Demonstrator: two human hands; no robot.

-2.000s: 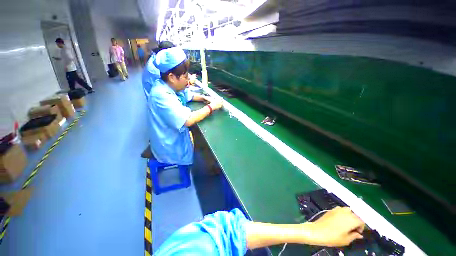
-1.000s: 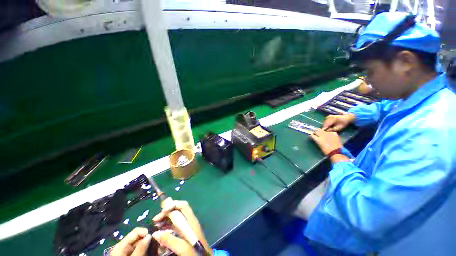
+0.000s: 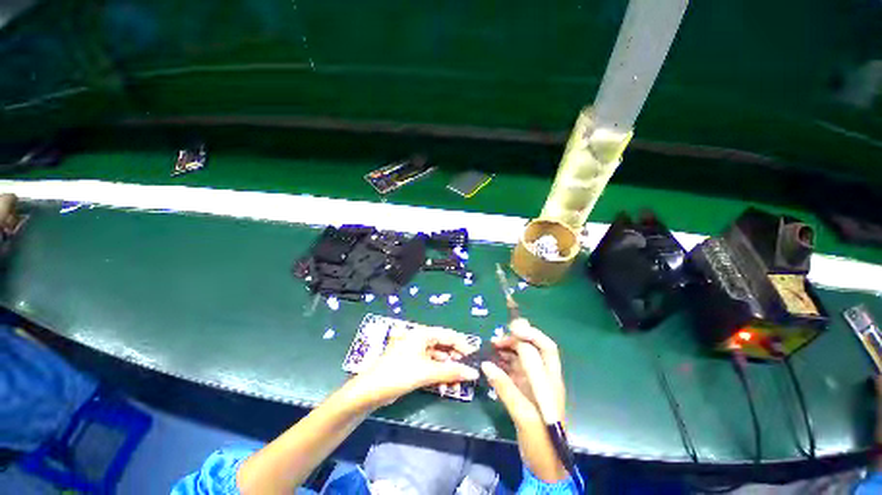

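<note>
A phone unit (image 3: pixel 365 345) lies on the green bench mat in front of me, partly under my hands. My left hand (image 3: pixel 414 360) is over it, its fingers pinching a small black module (image 3: pixel 476 359). My right hand (image 3: pixel 527 363) is beside it, with its fingertips at the same module. It also holds the soldering iron (image 3: pixel 511 300), whose tip points up and away from me. The black cord runs down past my wrist. A pile of black modules (image 3: pixel 363 263) lies behind the phone unit. Small white pieces (image 3: pixel 440 299) are scattered around the pile.
Behind the hands stand a tip-cleaning cup (image 3: pixel 531 264) at the taped post (image 3: pixel 586 174), a black fan (image 3: pixel 635 270) and the soldering station (image 3: pixel 743 290), lit red. Beyond the white rail (image 3: pixel 290 208), phone units (image 3: pixel 398 175) and a flat part (image 3: pixel 471 183) lie on the belt.
The view has turned left and down from the neighbouring worker to the bench. Both hands are now over the phone unit; the right hand still holds the iron.
</note>
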